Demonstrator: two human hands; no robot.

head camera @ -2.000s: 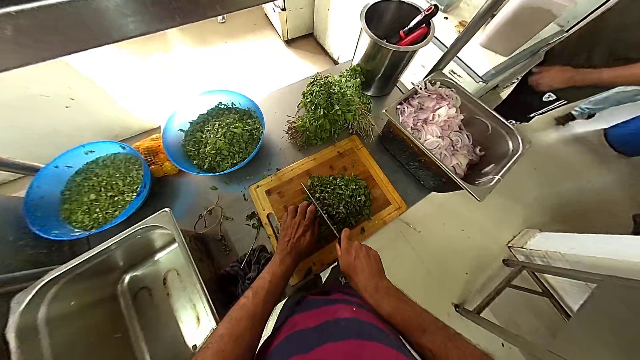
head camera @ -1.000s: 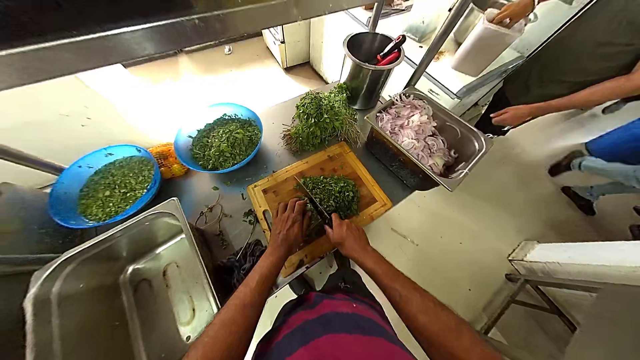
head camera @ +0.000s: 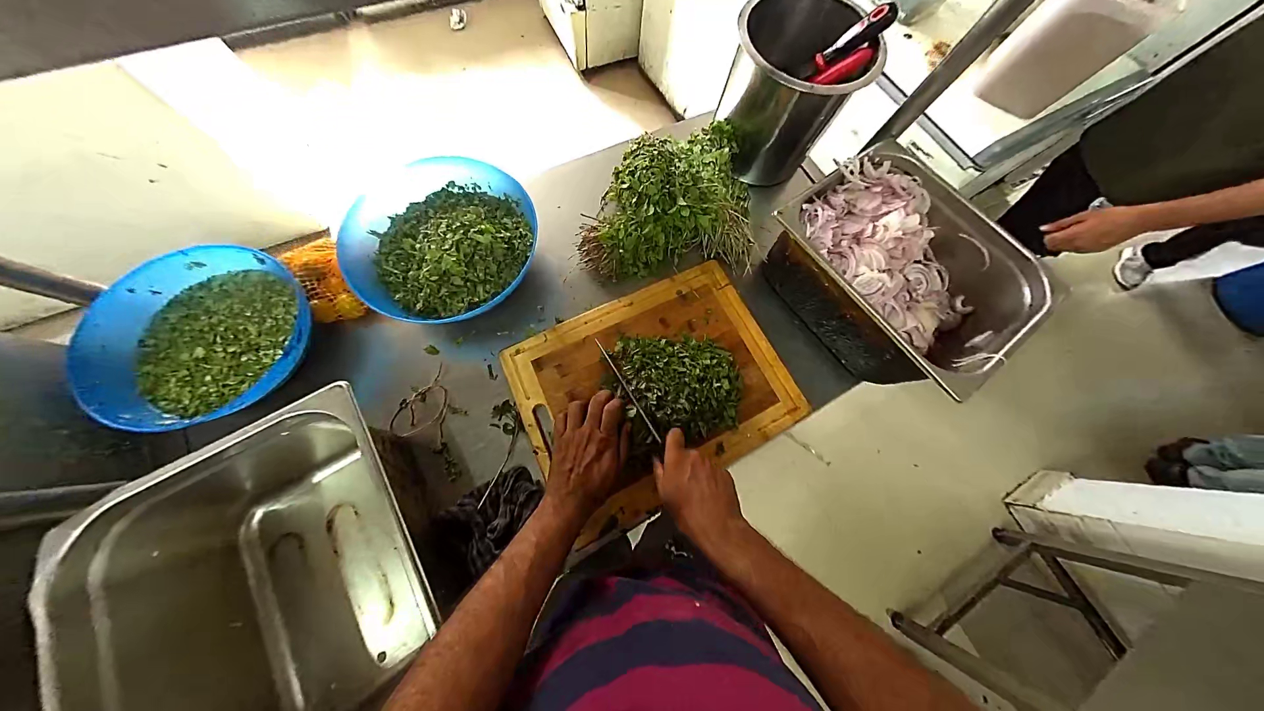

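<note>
My right hand grips a kitchen knife, whose blade points up and left along the near-left side of a heap of chopped green herbs. The herbs lie on a wooden cutting board with a slot handle at its left side. My left hand rests over the board's lower left part, left of the blade, on herbs mostly hidden beneath the fingers. Behind the board lies a bunch of uncut leafy herbs with roots or stems showing.
Two blue bowls hold cut herbs, an orange mesh bag between them. An empty steel pan is near left. At right stand a pan of sliced onions and a steel pot with red-handled tools. Another person's hand is beyond.
The other person's raised upper hand and the white container it touched at 1.0 s ago have changed: that hand is out of view now. My hands remain at the board with the knife.
</note>
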